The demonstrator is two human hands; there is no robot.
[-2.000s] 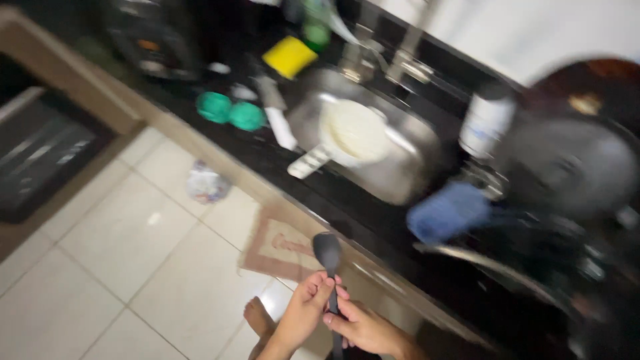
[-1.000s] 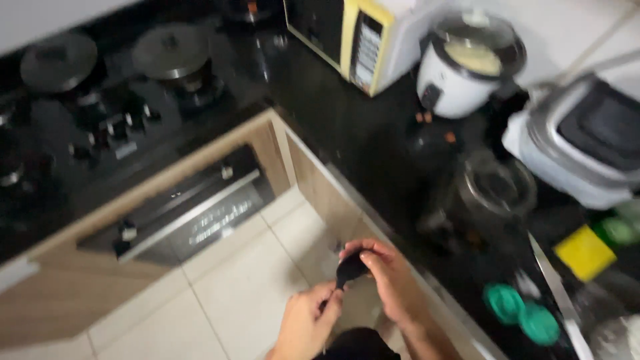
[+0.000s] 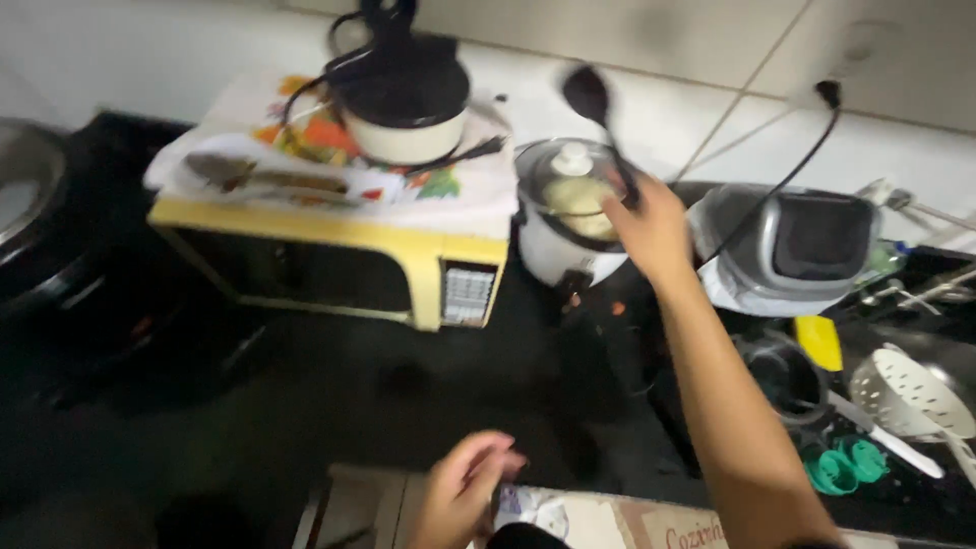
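A dark kitchen spoon (image 3: 587,95), blurred and raised with its bowl up, is in my right hand (image 3: 652,221), whose fingers close on the handle. That hand is over the right side of a white rice cooker (image 3: 560,248). Through the cooker's glass lid (image 3: 545,164), which has a white knob, pale food shows. My left hand (image 3: 473,476) hangs low near the counter's front edge, fingers curled; nothing is seen in it, though part of it is blurred.
Left of the cooker stands a yellow-framed microwave (image 3: 427,286) bearing a cloth and a black-lidded pot (image 3: 408,114). To the right are a grey lidded bin (image 3: 785,267), a yellow sponge (image 3: 818,343), a knife (image 3: 884,435), green lids (image 3: 831,473) and a white colander (image 3: 915,393). A cord hangs behind.
My hands were together at the spoon; now they are apart, the right one raised with the spoon at the rice cooker. The view has swung toward the microwave and cooker.
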